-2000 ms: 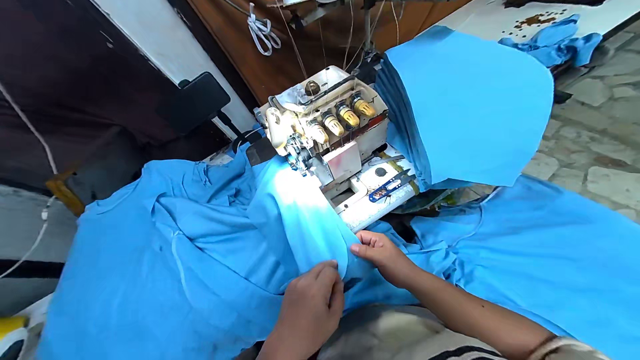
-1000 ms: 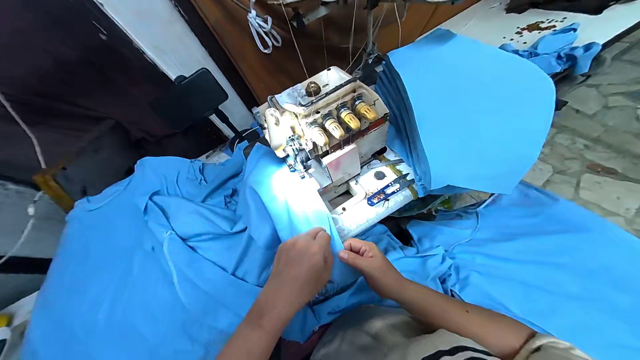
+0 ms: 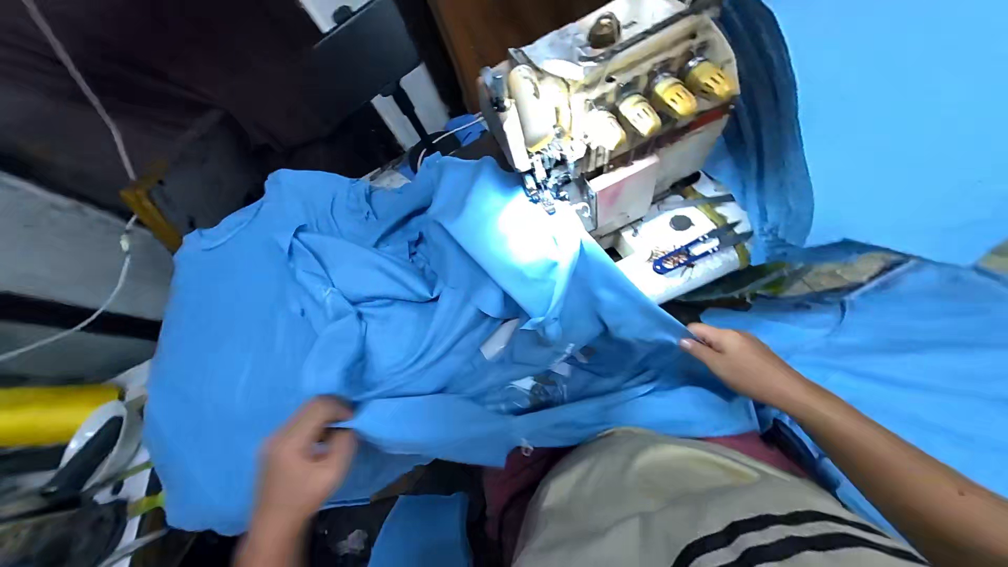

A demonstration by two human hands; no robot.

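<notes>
Blue knit fabric point(image 3: 409, 315) lies bunched in front of an overlock sewing machine point(image 3: 622, 102), one part lit under the needle area. My right hand point(image 3: 728, 358) pinches an edge of this fabric between thumb and fingers, just below the machine's bed. At the lower left, my left hand point(image 3: 307, 457) is blurred, its thumb and fingers curled at the fabric's front edge; a fold seems to be caught between them. The fabric spreads between both hands. A small blue-handled tool point(image 3: 685, 256) rests on the white machine bed.
A stack of cut blue panels point(image 3: 906, 118) stands behind the machine at right, with more blue cloth point(image 3: 906, 346) beside my right arm. A yellow thread cone point(image 3: 55, 413) is at the far left. A dark flat device point(image 3: 366, 51) on a stand is left of the machine.
My hands were close together on the fabric near the machine; they are now far apart, the left one moved to the left, and the fabric is spread between them. The view has shifted.
</notes>
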